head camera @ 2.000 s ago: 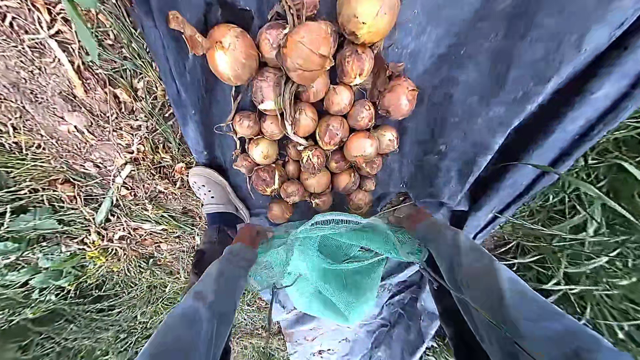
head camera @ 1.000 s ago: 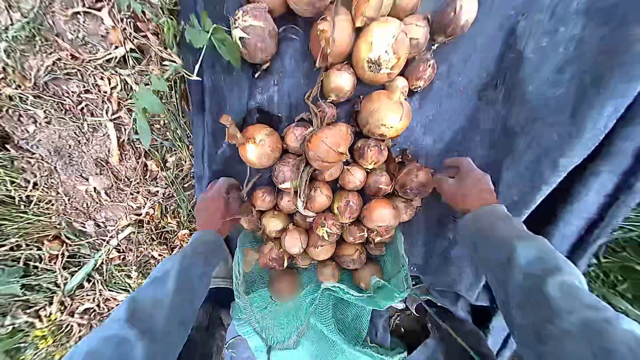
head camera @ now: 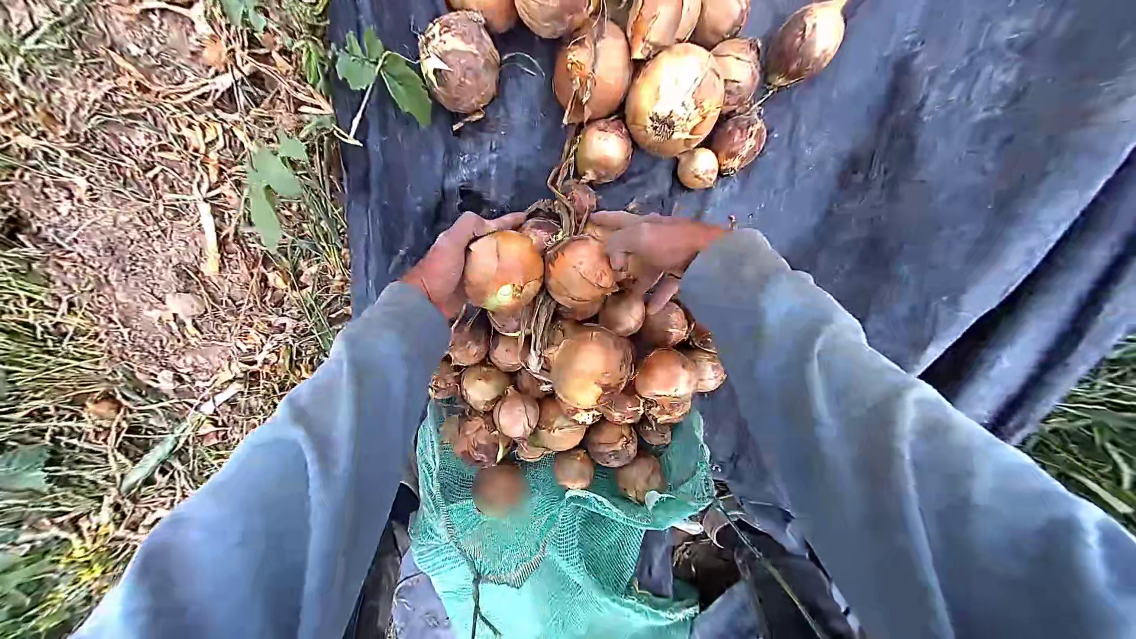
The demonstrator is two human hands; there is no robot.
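Observation:
A pile of onions (head camera: 590,366) lies on a dark tarp, its lower edge spilling over the mouth of a green mesh bag (head camera: 568,568). My left hand (head camera: 453,262) cups the far left of the pile, against a large onion (head camera: 503,271). At the far right side, my right hand (head camera: 657,244) curves around the onions, its fingers partly hidden among them. Dry stems trail between both hands. Several onions rest on the bag's netting, one of them blurred.
Another group of onions (head camera: 674,99) lies farther up the dark tarp (head camera: 896,186). Leafy weeds (head camera: 382,75) overlap its left edge. Dry ground and grass (head camera: 133,266) border the left, and grass (head camera: 1096,444) the lower right.
From near the bag, my hands have gone out to the pile's sides and then to its far edge, closer together. The bag's mouth now lies under the near onions. The view has shifted.

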